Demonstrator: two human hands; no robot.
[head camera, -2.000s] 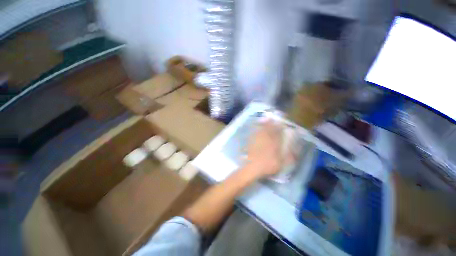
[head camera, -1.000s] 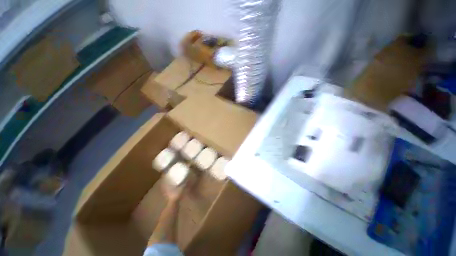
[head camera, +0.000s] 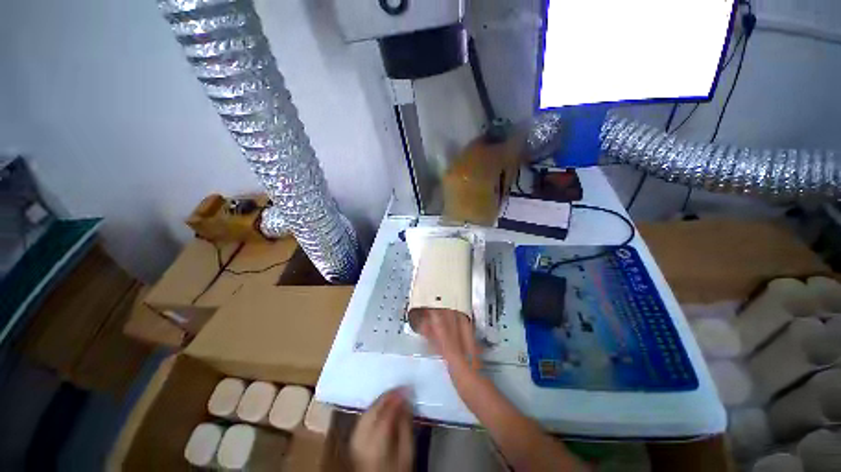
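Observation:
A cream-beige container (head camera: 443, 275) lies on the white-covered fixture (head camera: 479, 263) on the perforated work plate (head camera: 380, 309), its open end towards me. My right hand (head camera: 449, 339) is at that open end, with its fingers on or just inside the rim; the fingertips are partly hidden. My left hand (head camera: 383, 435) is low in front of the table's front edge, blurred and away from the container. I see nothing in it, but its finger spread is unclear.
An open carton (head camera: 152, 415) with several containers is at the lower left. More containers (head camera: 798, 355) stand at the right. The laser head (head camera: 424, 51) is above the plate. A dark mouse (head camera: 544, 298) lies on the blue mat (head camera: 613, 323). Ribbed ducts (head camera: 267, 120) are on both sides.
My left hand has left the carton, where it was at a container, and is now by the table front. A container now lies on the previously bare fixture, with my right hand at it. The view has swung right.

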